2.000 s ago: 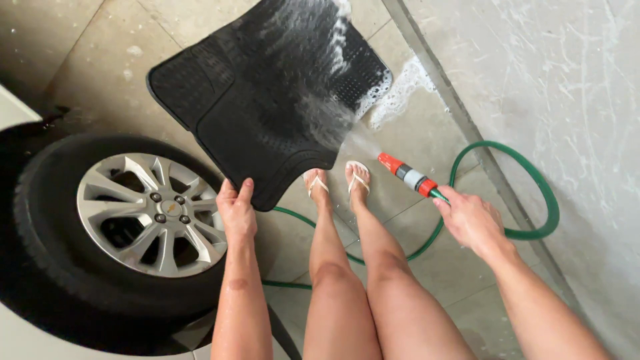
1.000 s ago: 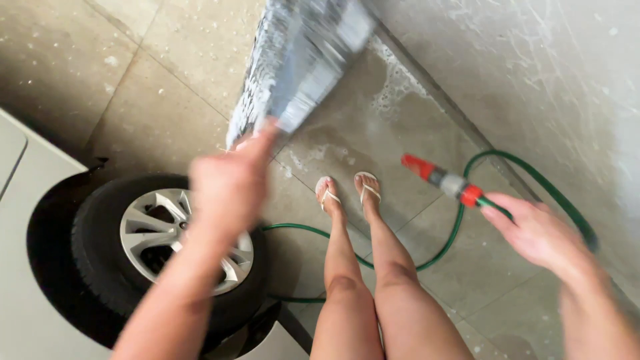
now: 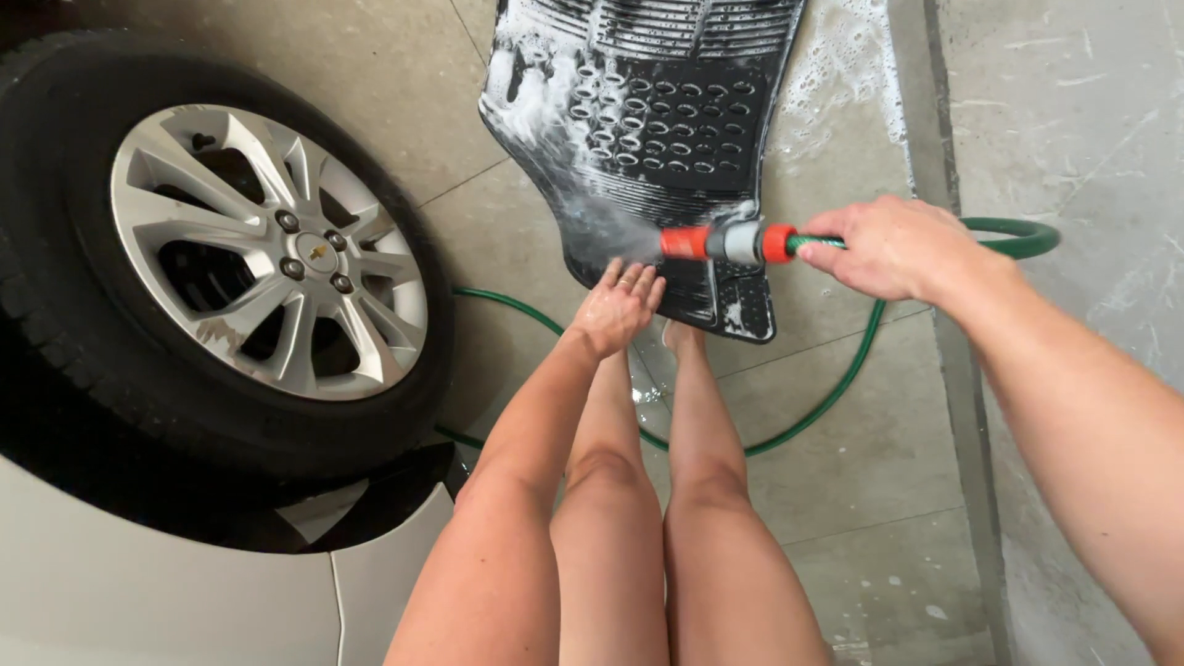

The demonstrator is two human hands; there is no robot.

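A black rubber car floor mat [image 3: 666, 139], its ribbed and ringed side showing with white foam on it, lies in front of my feet at the top middle. My left hand [image 3: 622, 305] is at the mat's near edge, fingers over its surface; whether the thumb grips it from beneath is hidden. In my right hand [image 3: 888, 245] is the green hose just behind an orange and grey hose nozzle [image 3: 731, 242]. Water sprays leftward from the nozzle onto the mat's near part, close above my left fingers.
A car wheel [image 3: 277, 250] with a silver alloy rim stands at the left, beside a light car body panel [image 3: 166, 592]. The green garden hose [image 3: 856, 370] loops over the tiled floor [image 3: 860, 444]. Foam [image 3: 837, 83] lies right of the mat, near a raised grey edge [image 3: 962, 370].
The mat, smooth side showing two seconds ago, now shows its ringed, foamy side. My right hand has brought the nozzle over it, and spray is visible again after none one second ago.
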